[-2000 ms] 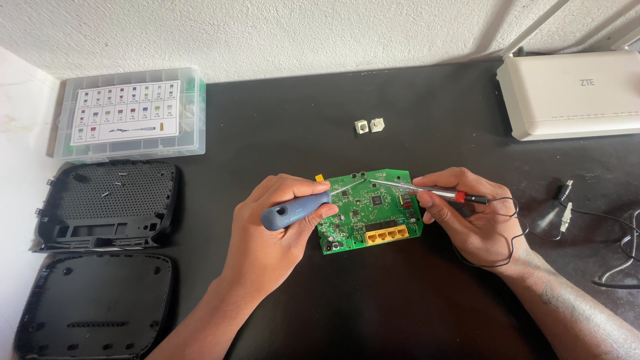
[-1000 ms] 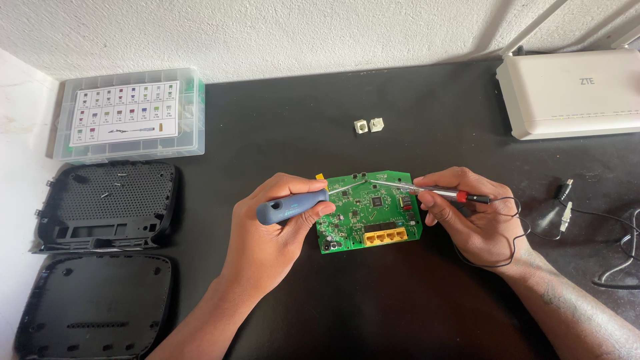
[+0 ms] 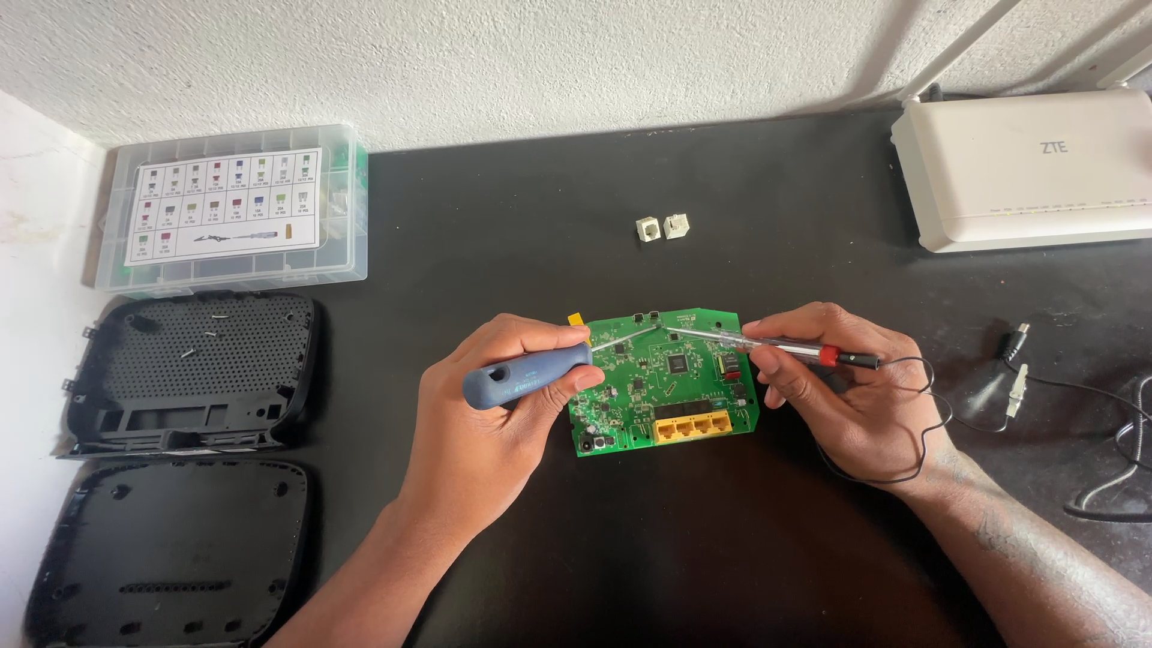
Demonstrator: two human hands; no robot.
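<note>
A green circuit board (image 3: 630,360) with a row of yellow Ethernet ports (image 3: 691,427) lies on the black table between my hands. My left hand (image 3: 504,405) grips a blue-handled screwdriver (image 3: 531,373), its thin shaft reaching over the board's upper part. In my right hand (image 3: 846,396) is a clear-bodied circuit test probe (image 3: 787,348) with a red collar and black wire, pointing left. Both tips come close together near the board's top edge; whether they touch the board or each other, I cannot tell.
Two small white blocks (image 3: 661,227) sit behind the board. At left are a clear compartment box (image 3: 346,261), a perforated black casing half (image 3: 225,346) holding small metal pieces, and another black casing half (image 3: 171,540). A white ZTE router (image 3: 1035,171), an alligator clip (image 3: 1018,391) and cables (image 3: 1098,396) occupy the right.
</note>
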